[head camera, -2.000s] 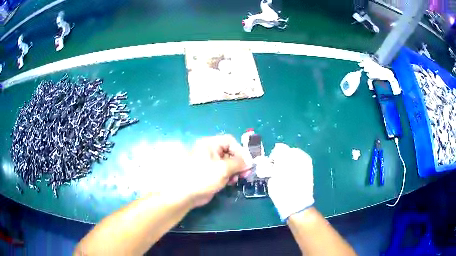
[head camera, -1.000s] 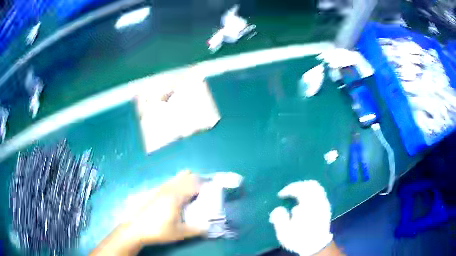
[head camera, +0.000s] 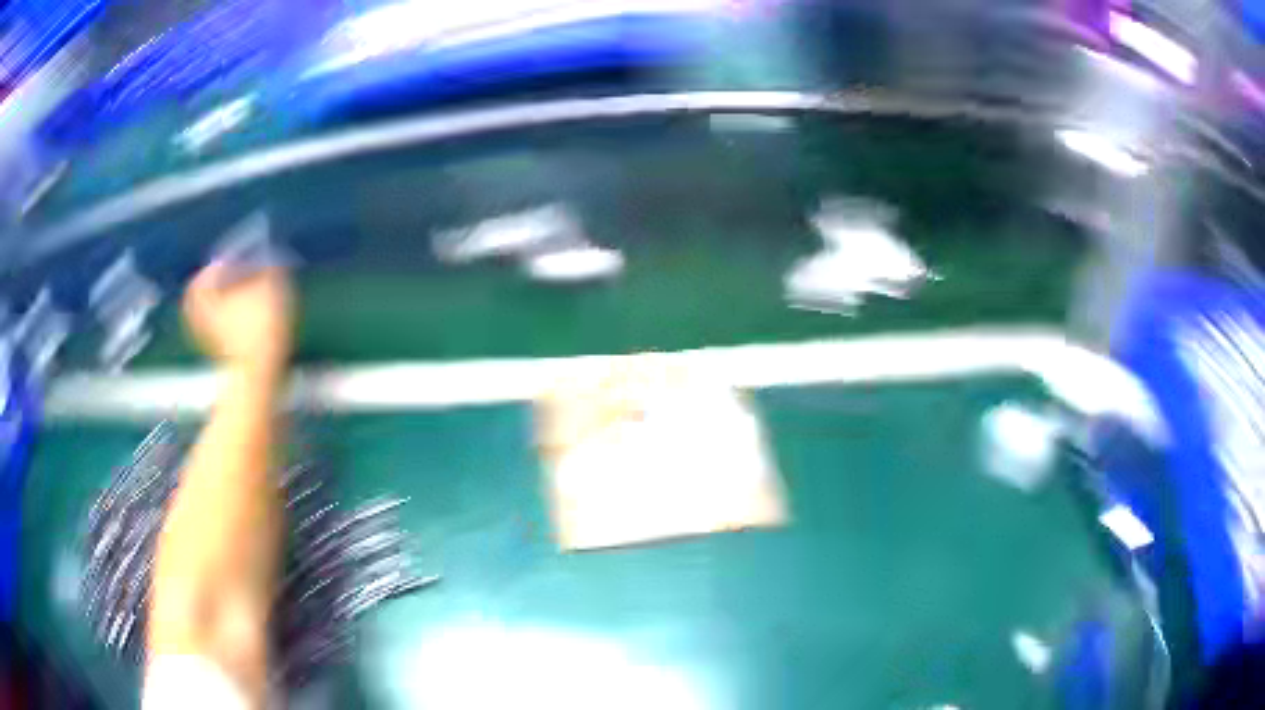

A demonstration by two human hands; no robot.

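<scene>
My bare left hand (head camera: 239,312) is stretched out over the far conveyor at the upper left, fingers closed. A blurred pale grey-white unit (head camera: 253,246) sticks up from its fingertips. My left forearm passes over the heap of small dark metal parts (head camera: 354,562) and hides part of it. My right hand is not in view; a small white sliver at the bottom edge is too cut off to name. Other white units lie on the conveyor, one in the middle (head camera: 520,236) and one to the right (head camera: 856,258).
A pale rail (head camera: 444,383) separates bench and conveyor. A tan square pad (head camera: 659,472) lies against it. At right are a white bottle-like thing (head camera: 1020,444), a white cable (head camera: 1151,610), a blurred blue tool (head camera: 1086,663) and a blue bin (head camera: 1186,416). The picture is heavily blurred.
My left hand has moved from the near bench, with the unit, up and left over the conveyor. My right hand has left the picture. The view has tilted up towards the conveyor.
</scene>
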